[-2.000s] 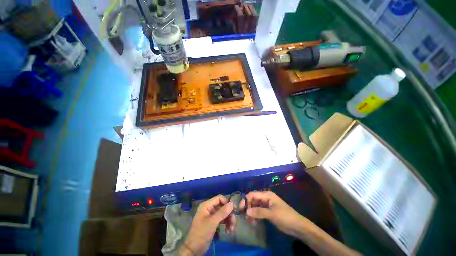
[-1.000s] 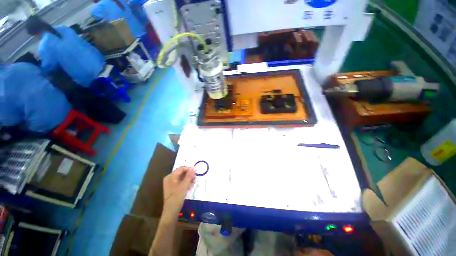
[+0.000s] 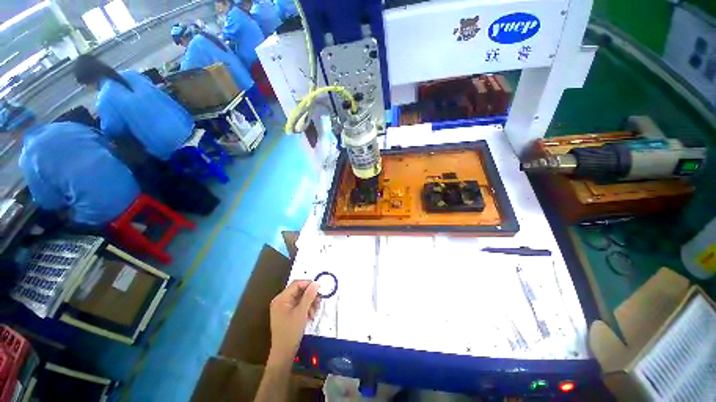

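My left hand holds a thin black ring at its fingertips, over the front left of the white paper cover. My right hand is not in view. Behind, the orange dispensing fixture with a black frame lies on the machine bed. The glue syringe with a yellow hose hangs over the black block on the fixture's left side and partly hides it. A second black block sits on the right side.
A dark thin stick lies on the paper. At right are a hot air gun, dark loops, a white bottle and an open carton. Several people in blue sit at left, near a red stool.
My left hand first moved left and over the bed with the ring; it now holds it there. My right hand has left the picture. The view has swung left and up, and the syringe is now over the left block.
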